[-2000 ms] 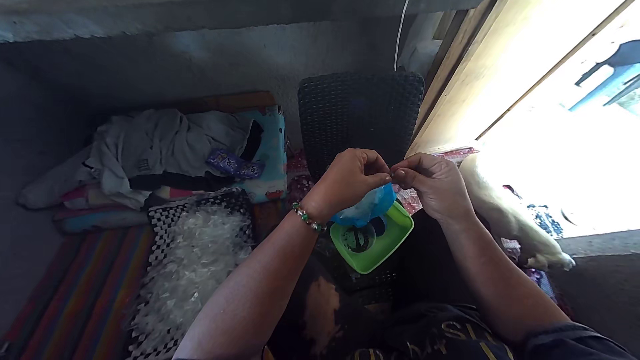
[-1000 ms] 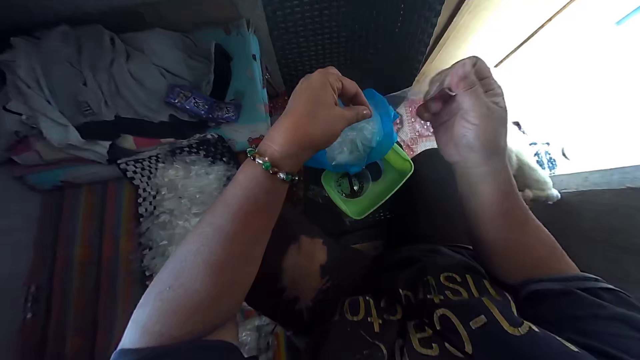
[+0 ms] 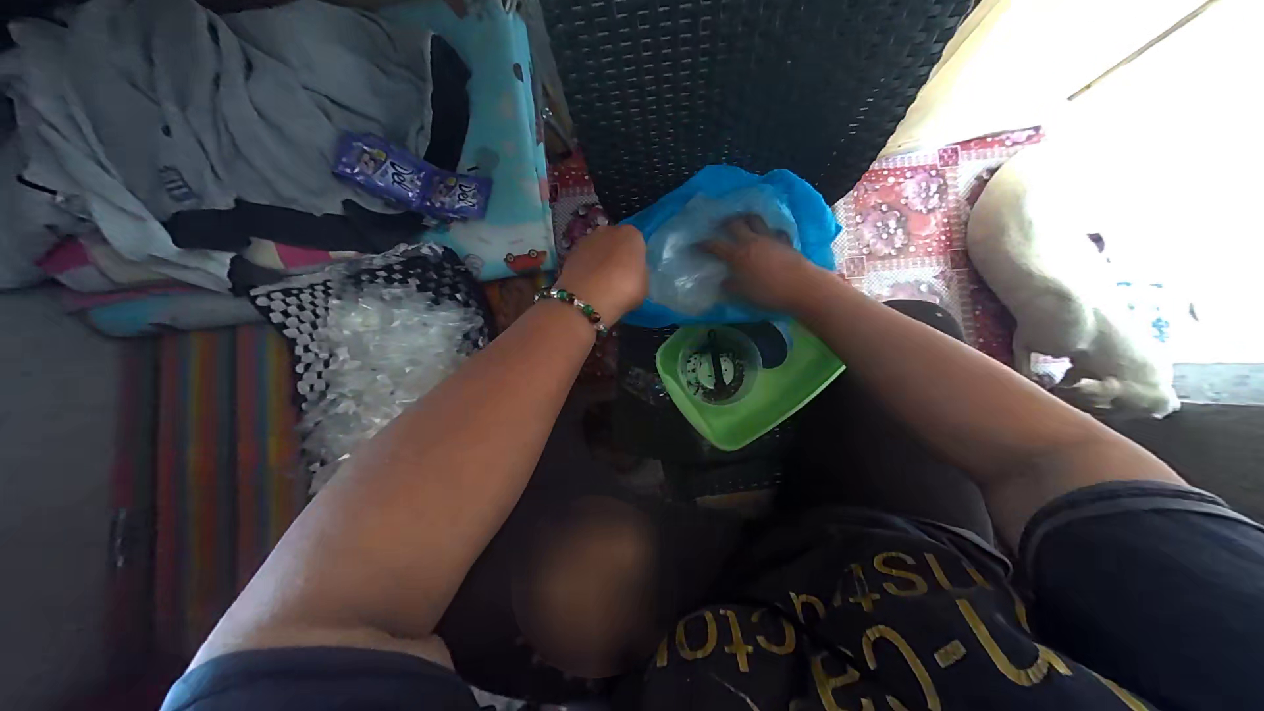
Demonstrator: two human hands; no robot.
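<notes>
A blue plastic bag (image 3: 805,202) lies open in front of the woven chair back, with clear plastic pieces (image 3: 681,252) inside. My left hand (image 3: 610,269), a beaded bracelet at its wrist, grips the bag's left edge. Inside the bag, my right hand (image 3: 752,259) touches the clear plastic; its fingers are blurred, and whether they hold a piece cannot be told. Just below the bag sits a green plastic tray (image 3: 750,420). A round clear container (image 3: 719,367) with small dark bits and a dark object stands in it.
A black-and-white woven piece (image 3: 301,326) bearing many clear plastic strips (image 3: 385,346) lies at left. Behind it are grey clothing (image 3: 276,89) and purple sachets (image 3: 410,180). The black woven chair (image 3: 750,89) stands ahead. A pale-furred animal (image 3: 1052,286) lies at right on patterned red covering (image 3: 904,222).
My right hand, earlier raised to the right of the bag, is now inside it. My left hand now grips the bag's left edge, and the bag is spread wider.
</notes>
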